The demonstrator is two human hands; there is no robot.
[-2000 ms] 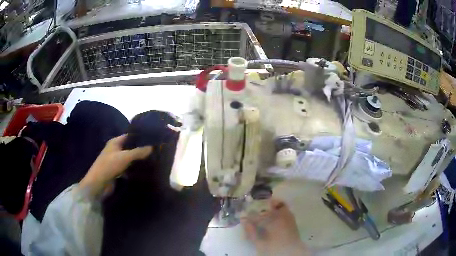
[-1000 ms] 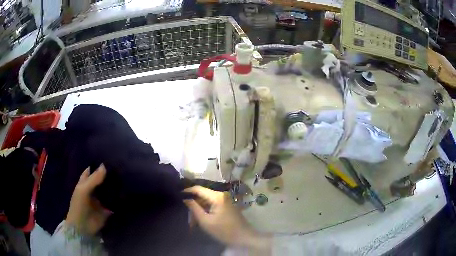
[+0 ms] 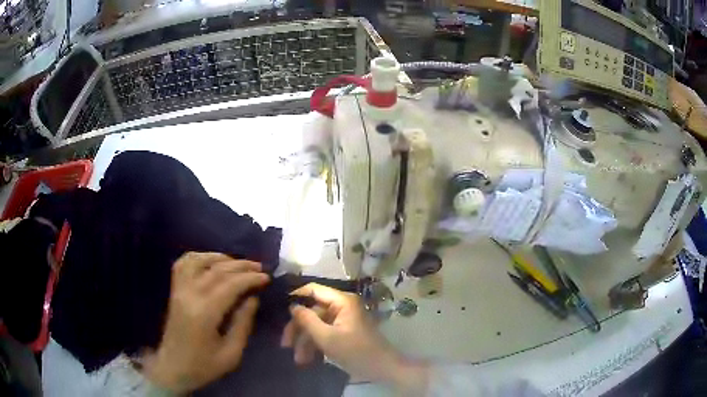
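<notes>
A dark cloth piece [image 3: 314,283] runs from my fingers to the presser foot and needle [image 3: 367,293] under the left end of the cream sewing machine [image 3: 372,178]. My right hand [image 3: 337,329] pinches the dark cloth just left of the needle. My left hand [image 3: 209,322] lies on the dark cloth to the left, fingers curled and bent toward the right hand; whether it grips the cloth is hard to tell. A large dark cloth heap [image 3: 147,225] covers the table's left part and continues under both hands.
A red bin [image 3: 54,190] with dark pieces stands at far left. Yellow-black snips [image 3: 535,275] and a blue-green tool [image 3: 577,298] lie on the machine bed at right. Folded papers [image 3: 527,209] are tied to the arm. A wire-mesh cart [image 3: 225,77] stands behind the white table [image 3: 225,155].
My right hand left the needle area and took hold of cloth at its left. My left hand let go of a raised dark piece, dropped lower, then moved right toward the right hand.
</notes>
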